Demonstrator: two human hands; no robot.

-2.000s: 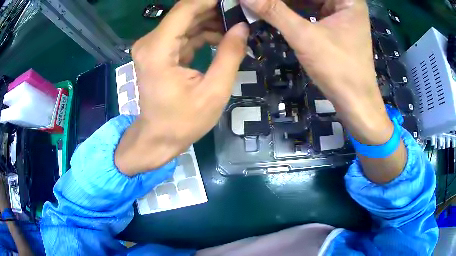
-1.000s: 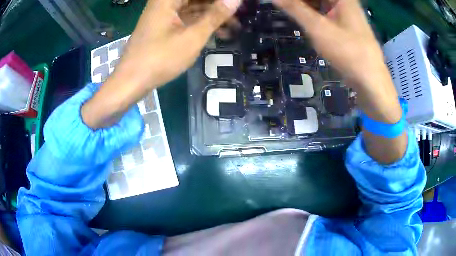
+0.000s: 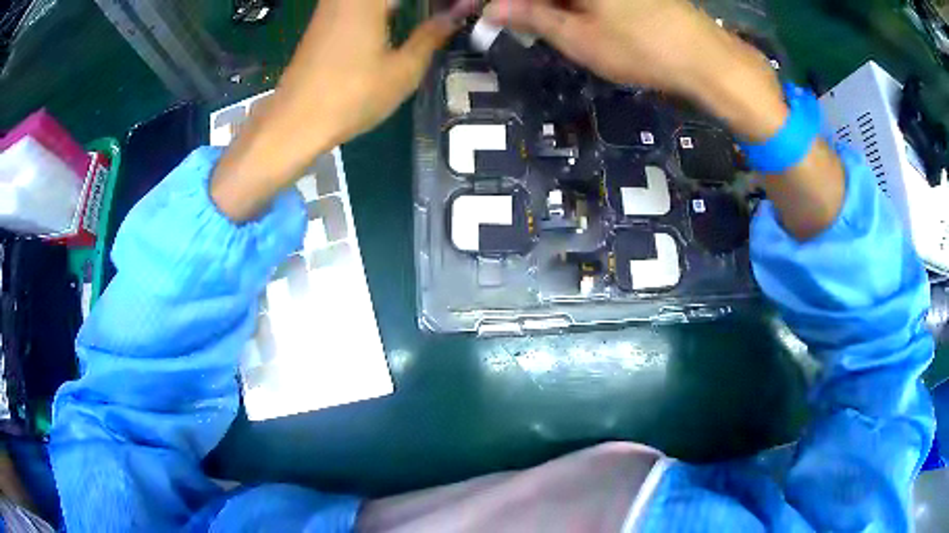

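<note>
My left hand (image 3: 359, 68) is at the top edge, partly cut off; its fingertips are blurred beside the right fingers, and what it holds is unclear. My right hand (image 3: 614, 42) is at the top centre, fingertips closed on a small white adhesive pad (image 3: 485, 33). Below lies a clear blister tray (image 3: 447, 312) of black display modules (image 3: 718, 221). Several modules in the left and middle columns bear white L-shaped pads (image 3: 652, 262); those at the right show only small white code labels. The sticker sheet (image 3: 328, 354) lies left of the tray, partly under my left forearm, its lower part blank white.
A flat black slab (image 3: 156, 151) lies left of the sheet. Farther left are a green-rimmed tray (image 3: 107, 172) and a pink and white block (image 3: 47, 177). A white vented box (image 3: 895, 156) stands at the right. A metal upright (image 3: 167, 52) is at the upper left.
Both hands were over the tray's upper part and have moved nearer the top edge. Modules they covered now show. The right forearm lies more sideways, and the white pad shows at the right fingertips.
</note>
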